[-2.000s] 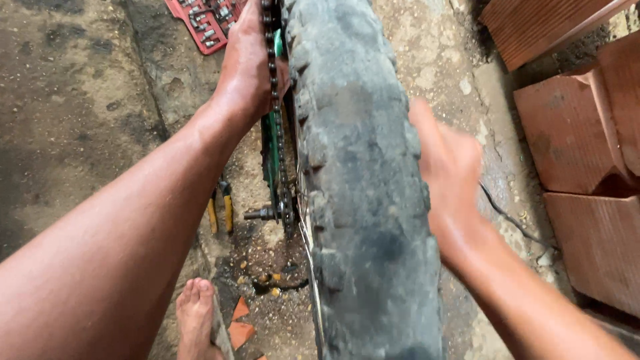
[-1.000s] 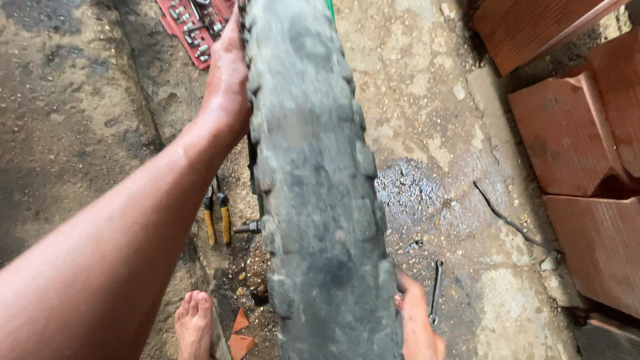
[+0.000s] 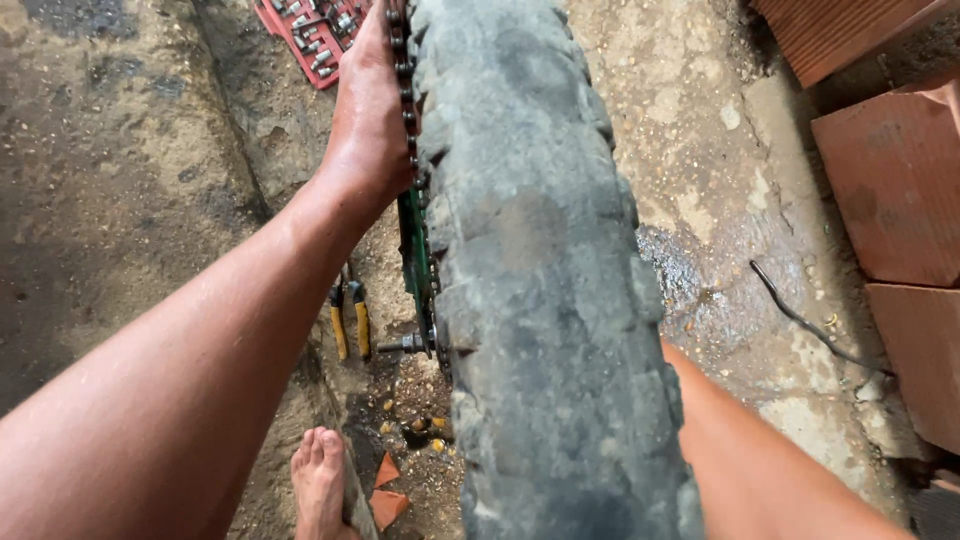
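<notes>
A worn, knobbly rubber tire [image 3: 540, 247] on a wheel stands upright through the middle of the view. Along its left side run a drive chain [image 3: 409, 116] and a green metal part [image 3: 411, 240], with a threaded axle end and nut [image 3: 405, 344] sticking out below. My left hand [image 3: 371, 120] is beside the chain at the upper left; its fingers run out of the top of the frame, so its grip cannot be told. The right forearm [image 3: 757, 450] reaches in from the lower right, and the tire hides my right hand.
A red socket case [image 3: 322, 45] lies open at the upper left. Yellow-handled pliers [image 3: 349, 319] rest on the rough concrete left of the axle. A bare foot [image 3: 321, 480] and orange shards [image 3: 388, 506] are below. Hollow clay bricks [image 3: 892, 180] line the right, near a thin black rod [image 3: 814, 326].
My right hand was visible at the tire's right side in both earlier frames; it has moved down and is now behind the tire. The tire leaned left a second ago, hiding the chain, which shows again.
</notes>
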